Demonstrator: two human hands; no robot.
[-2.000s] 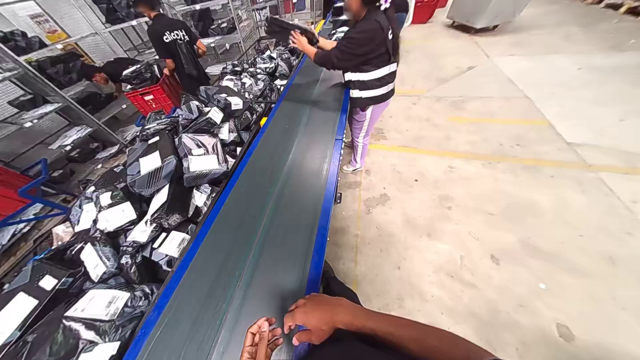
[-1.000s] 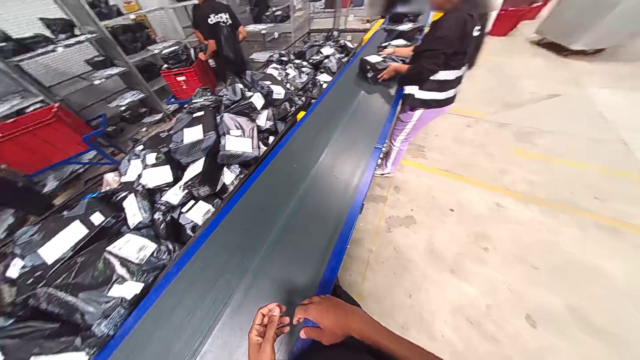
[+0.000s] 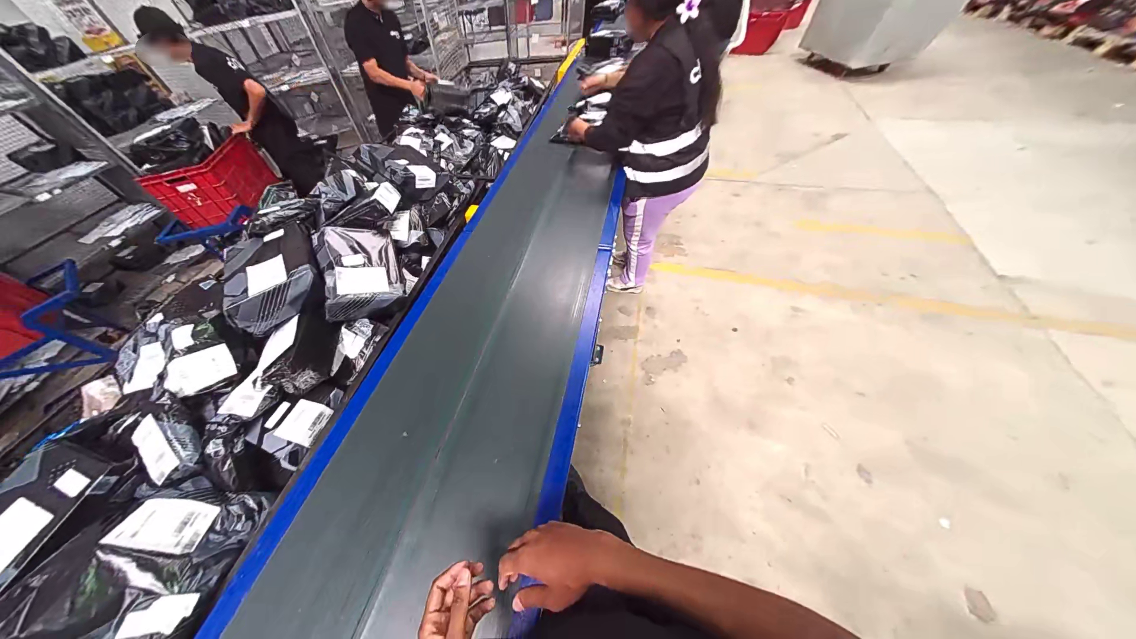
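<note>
My left hand (image 3: 455,601) is over the near end of the dark conveyor belt (image 3: 479,355), palm turned up, fingers loosely curled and nothing in it. Just to its right, my right hand (image 3: 561,564) hangs over the belt's blue side rail (image 3: 568,426), its fingers bent and holding nothing that shows. The two hands are close but apart. Left of the belt lies a long heap of black plastic parcels (image 3: 266,275) with white labels.
At the belt's far right side a co-worker (image 3: 666,115) handles parcels on it. Two more people (image 3: 240,89) stand beyond the heap, near a red crate (image 3: 213,182) and wire shelving. A grey bin (image 3: 874,31) stands on the concrete floor.
The co-worker at the belt held a dark parcel up two seconds ago and now has both hands down at parcels on the belt. My hands stay near the rail. The view has shifted.
</note>
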